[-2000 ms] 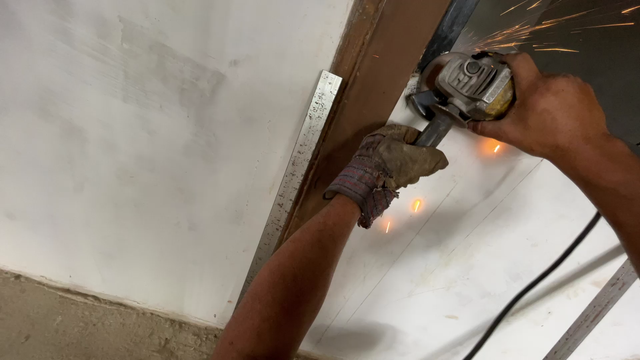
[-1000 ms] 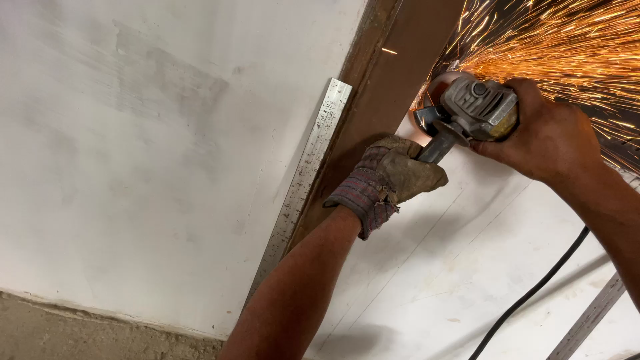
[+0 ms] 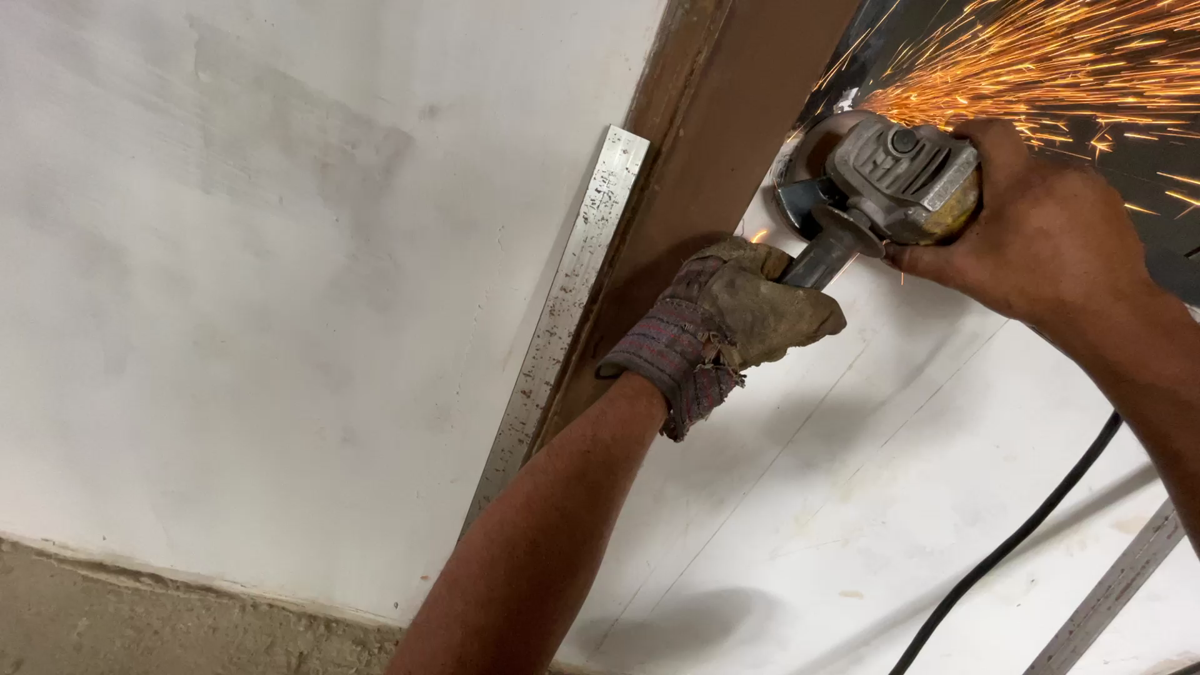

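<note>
An angle grinder (image 3: pixel 905 178) is held at the upper right, its guarded disc against the edge of dark metal (image 3: pixel 867 56) beside a brown frame member (image 3: pixel 736 103). Orange sparks fly from the disc toward the upper right. My left hand (image 3: pixel 764 305), in a worn work glove with a striped cuff, grips the grinder's side handle (image 3: pixel 825 253). My right hand (image 3: pixel 1041 220), bare, is wrapped around the grinder's body; its fingers are partly hidden behind the tool.
A speckled metal bar (image 3: pixel 562 323) lies along the brown member's left side, by the white wall (image 3: pixel 281 281). A black cable (image 3: pixel 1008 544) hangs at the lower right near another metal bar (image 3: pixel 1116 586). Rough concrete (image 3: pixel 141 614) shows at the lower left.
Two seconds ago only a few sparks flew at the upper right; a dense stream shows one second ago and now. Both hands have kept their hold on the grinder.
</note>
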